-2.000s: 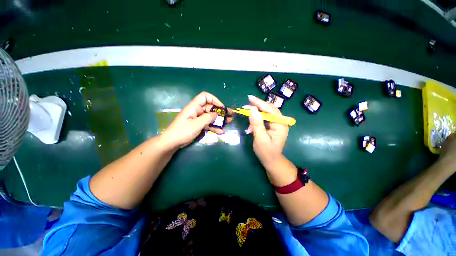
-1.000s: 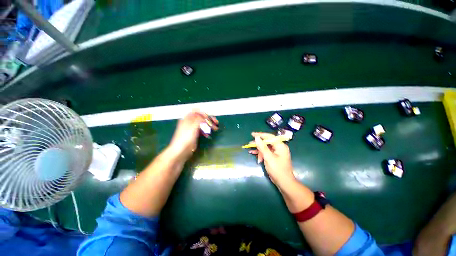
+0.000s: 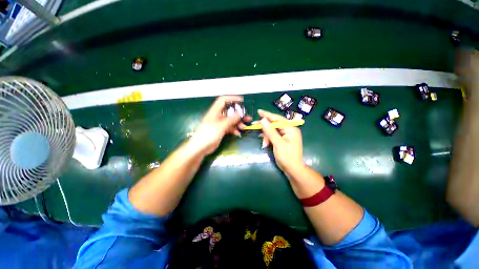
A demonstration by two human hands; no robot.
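My left hand [image 3: 215, 126] holds a small black electronic unit [image 3: 236, 110] between its fingers, above the green surface; the unit is slightly blurred. My right hand [image 3: 283, 141] holds yellow tweezers [image 3: 281, 124] like a pen, their tips pointing left, close to the left fingertips. Whether the tips touch the unit or hold anything is too small to tell. Several more black units lie loose to the right, one of them here [image 3: 334, 116]. Amber tape pieces [image 3: 227, 153] lie on the surface below my left hand, partly hidden by it.
A white fan [image 3: 32, 144] stands at the left on its white base [image 3: 91, 147]. A long amber tape strip [image 3: 141, 131] lies right of it. A white edge strip [image 3: 315, 79] crosses behind the units. More units lie beyond it [image 3: 313, 33]. A neighbour's blurred arm [image 3: 465, 142] is at far right.
My left hand with the unit has moved right, towards the tweezers, and the tweezers are now beside its fingers. The neighbour's arm has reached up at the right. The camera view has shifted.
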